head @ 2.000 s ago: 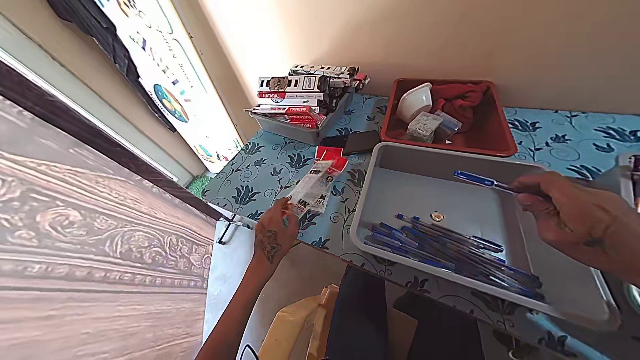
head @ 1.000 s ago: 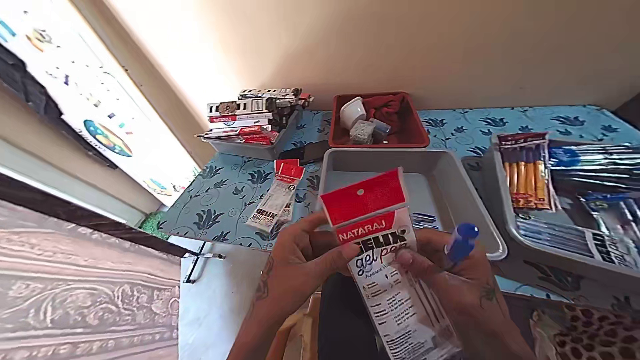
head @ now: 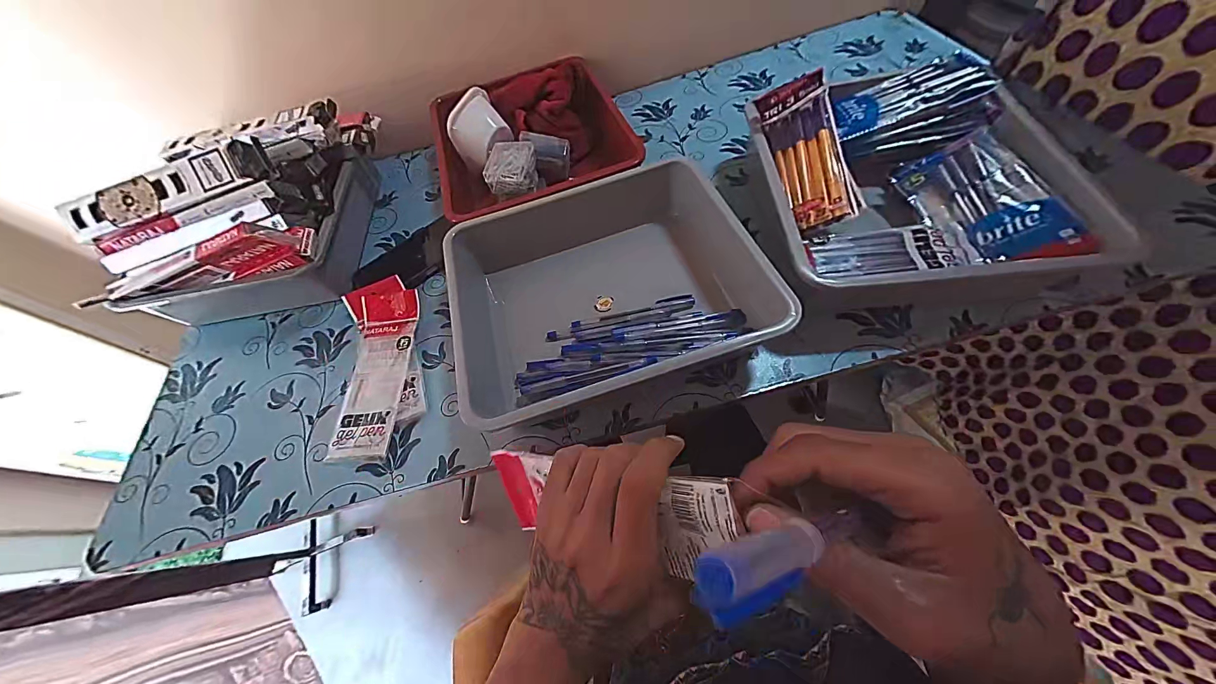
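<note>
My left hand (head: pixel 608 522) is closed around a plastic pen packet (head: pixel 698 518) with a red header, held over my lap. At the packet's other end, the fingers of my right hand (head: pixel 893 532) pinch its edge and also hold a blue-capped pen (head: pixel 755 570), cap toward the left. Beyond both hands lies a grey tray (head: pixel 570 242) with several loose blue pens (head: pixel 636 342) along its near side. Left of that tray, Nataraj Gelix gel pen packets (head: pixel 375 380) overlap on the flowered tablecloth.
A grey bin (head: pixel 332 247) piled with boxes and packets is at the back left. Behind the middle tray sits a red tray (head: pixel 608 123) with a white container and red cloth. Another grey tray (head: pixel 959 280) at right holds packaged pens. Dotted fabric (head: pixel 1073 456) borders the right side.
Two seconds ago my left hand was at the packets on the table; now it holds a packet over my lap. My right hand has come down from over the tray with the pen. The packet has turned.
</note>
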